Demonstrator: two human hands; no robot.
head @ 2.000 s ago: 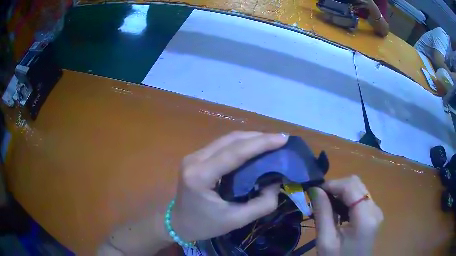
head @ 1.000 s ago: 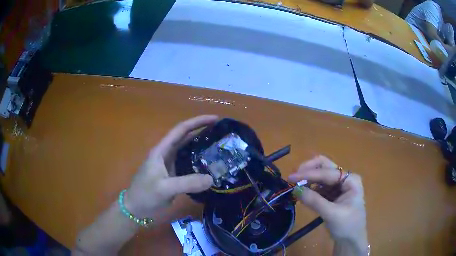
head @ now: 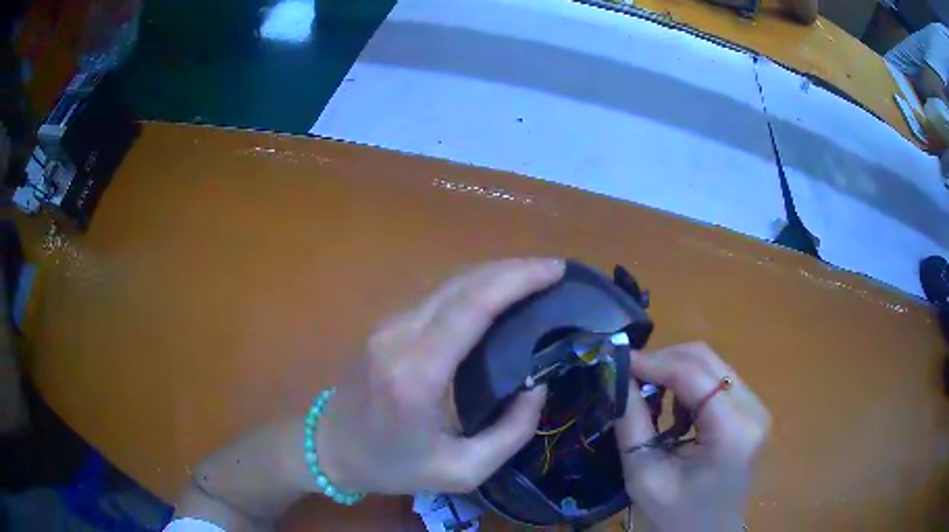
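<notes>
My left hand point(head: 416, 374) holds the black rounded camera head shell point(head: 520, 343) tilted, its opening facing me, above the base housing. The round black base housing point(head: 562, 504) sits below it with its top open and thin coloured wires inside. My right hand point(head: 687, 426) is at the shell's right edge, thumb and fingertips pinching something by the opening; thin dark wire shows between the fingers. What exactly it pinches is hidden. A small white end point(head: 621, 340) shows at the shell's edge. A white metal mounting bracket point(head: 445, 512) shows at the base's left side.
The orange-brown benchtop point(head: 260, 270) lies around the unit. White sheets point(head: 583, 114) on a green belt point(head: 229, 73) run behind it. A black box with silver parts point(head: 78, 171) stands at the left. Black shells point(head: 934, 278) are at the right edge. A person's sleeve point(head: 921, 57) shows at upper right.
My left hand has turned the shell over, so its outer side faces up and the circuit board no longer shows. My right hand has come from the wires to the shell's edge.
</notes>
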